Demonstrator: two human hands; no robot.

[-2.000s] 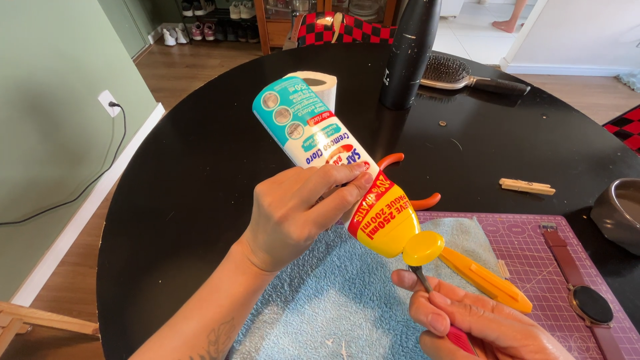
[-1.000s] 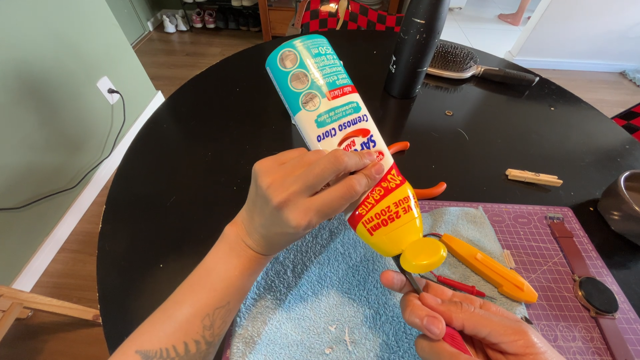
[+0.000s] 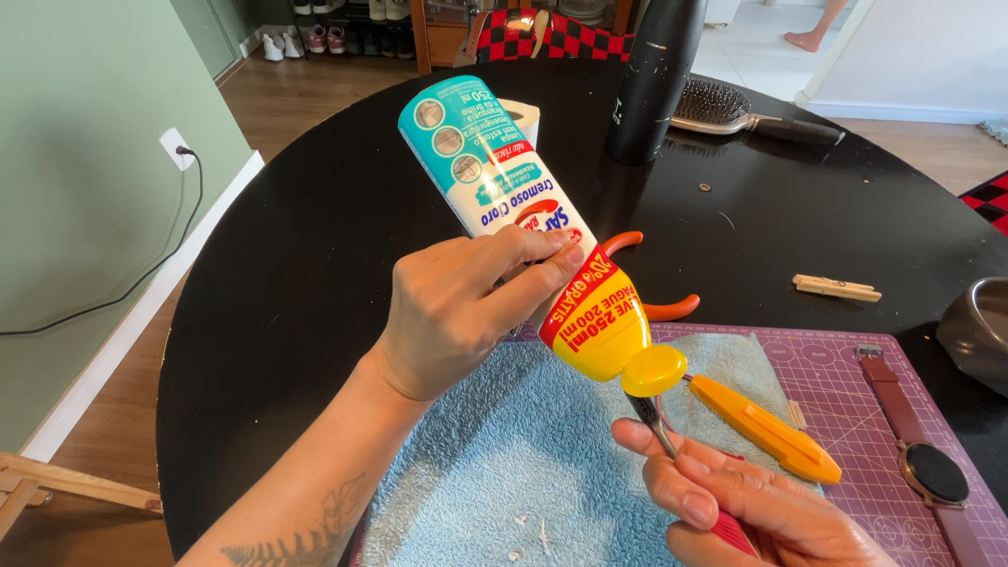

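My left hand (image 3: 480, 307) grips an upside-down plastic bottle of cream cleaner (image 3: 512, 181), tilted with its yellow flip cap (image 3: 655, 370) hinged back at the lower end. My right hand (image 3: 732, 496) holds a small tool (image 3: 660, 429) with a metal shaft and a red handle, perhaps a brush. Its dark tip is at the bottle's mouth, partly hidden by the cap. Under both hands lies a light blue towel (image 3: 472, 472) with small white bits on it. A yellow-orange cutter-like tool (image 3: 764, 429) rests on a folded blue cloth (image 3: 720, 354) beside my right hand.
On the round black table (image 3: 315, 260) are a purple cutting mat (image 3: 835, 370), a wristwatch (image 3: 933, 472), a clothespin (image 3: 836, 287), a dark bowl (image 3: 980, 331), a black bottle (image 3: 654, 79), a hairbrush (image 3: 713, 106) and a paper roll (image 3: 524, 118). Orange handles (image 3: 673, 307) show behind the cleaner bottle.
The cleaner bottle swung more upright, then tilted back to the left. My left hand stays closed on it, and the tool in my right hand stays by its mouth.
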